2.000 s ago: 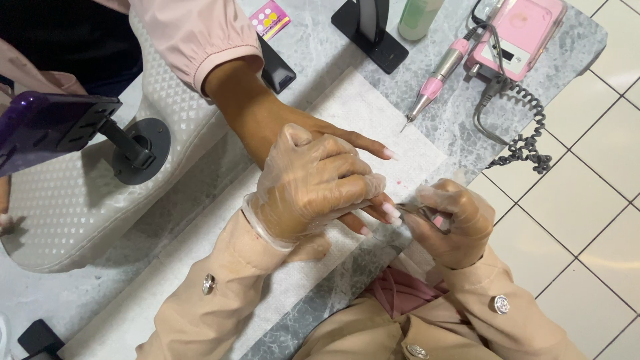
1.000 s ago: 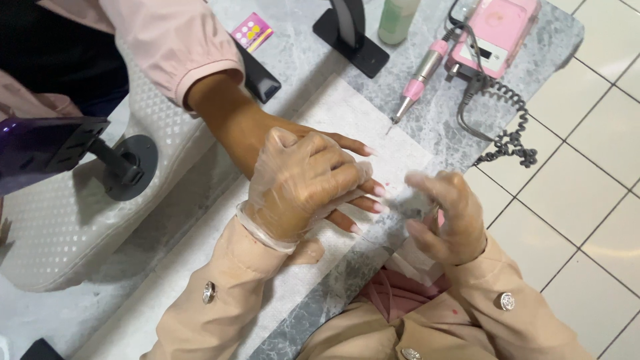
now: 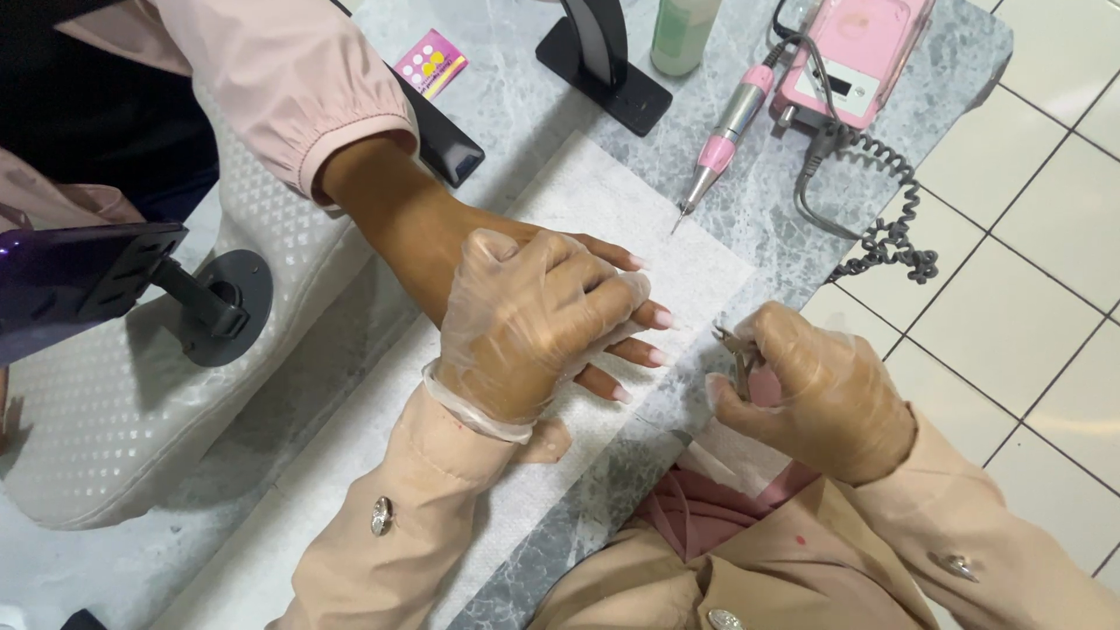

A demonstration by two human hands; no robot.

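Observation:
My left hand [image 3: 534,324], in a clear plastic glove, is closed over the fingers of another person's hand [image 3: 420,219], which lies palm down on a white paper towel [image 3: 586,192]. The pale-tipped fingernails show beyond my knuckles. To the right, over the table's edge, my right hand [image 3: 814,394], also gloved, holds a small metal cuticle nipper [image 3: 739,354], its jaws apart from the nails. My fingers hide part of its handles. An electric nail drill handpiece [image 3: 726,136] lies beyond, its thin bit over the towel's edge.
A pink drill control box [image 3: 853,61] with a coiled cord [image 3: 901,236] sits at the table's right corner. Nearby are a green bottle [image 3: 682,39], a black stand [image 3: 604,74] and a small pink card [image 3: 431,63]. At left, a phone on a holder [image 3: 214,306] stands by a white quilted armrest [image 3: 114,437].
My right hand has moved away from the other person's fingertips, to the right, with the nipper. My left hand still holds the fingers.

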